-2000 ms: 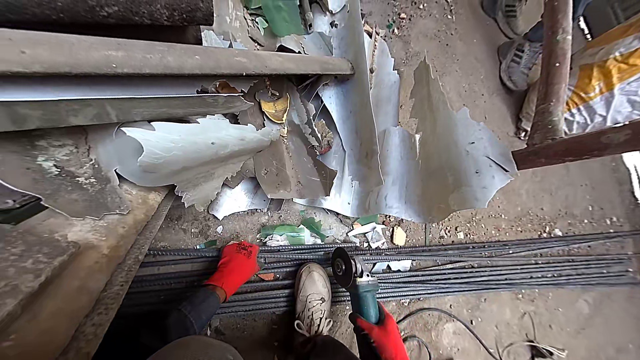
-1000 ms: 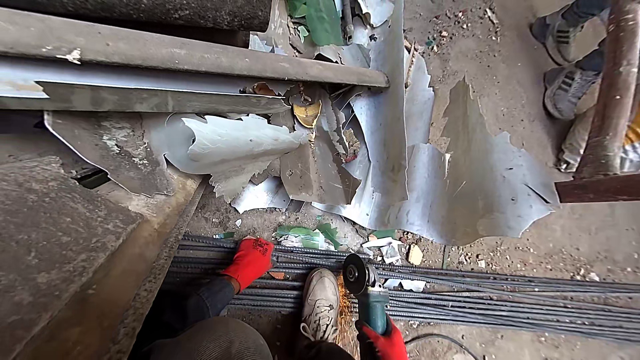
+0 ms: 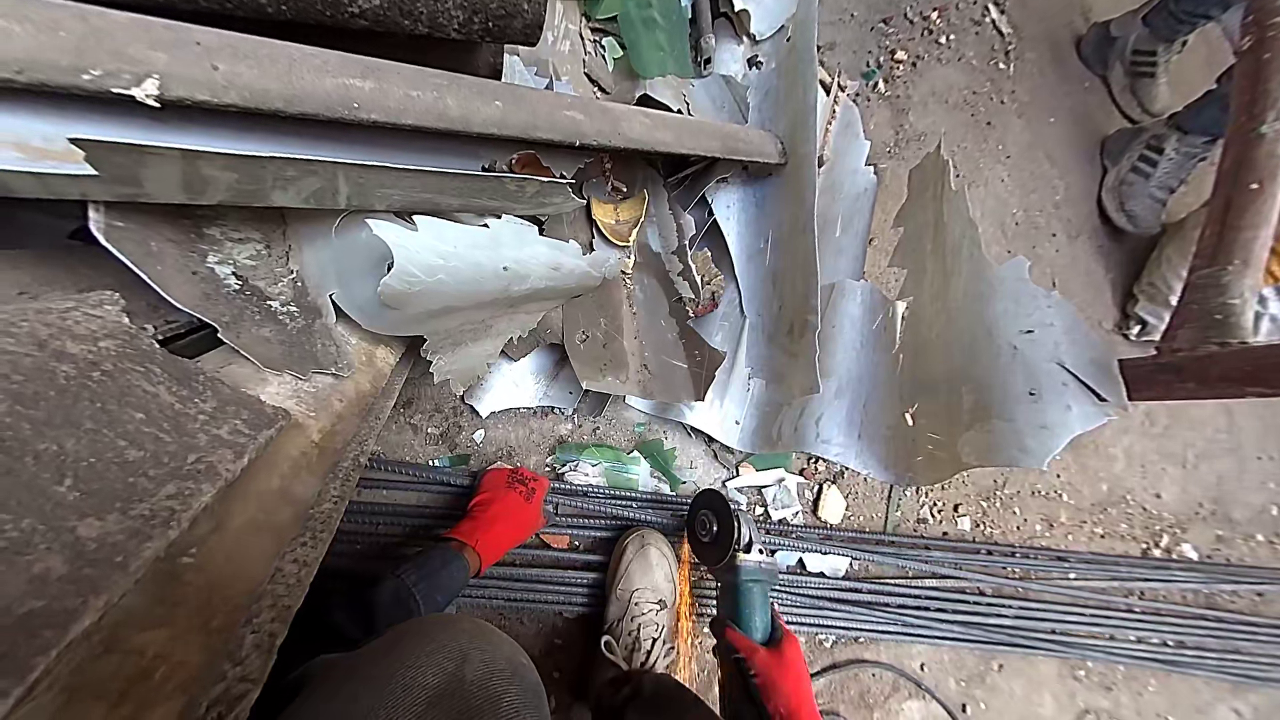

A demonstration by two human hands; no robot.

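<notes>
My right hand [image 3: 775, 668], in a red work glove, is closed around the body of a teal angle grinder [image 3: 745, 590]. Its dark disc meets the bundle of ribbed steel rebar [image 3: 900, 560], and orange sparks [image 3: 686, 610] stream down beside my shoe. My left hand [image 3: 505, 515], also red-gloved, is closed over bars near the bundle's left part; its fingertips and the exact bars gripped are hidden. Between the two hands, my light lace-up shoe [image 3: 640, 600] rests on the rebar. The spot where disc and bar touch is partly hidden.
Torn, jagged sheet metal [image 3: 960, 360] lies beyond the rebar. Long metal profiles [image 3: 400, 90] and a rusty beam [image 3: 250, 530] are on the left. Another person's shoes [image 3: 1160, 170] stand at upper right beside a brown metal frame [image 3: 1215, 210]. A black cable [image 3: 880, 668] trails at the lower right.
Two seconds ago no sparks showed at the disc; now a stream of them runs down beside my shoe. The view has shifted left. My left hand stays on the rebar.
</notes>
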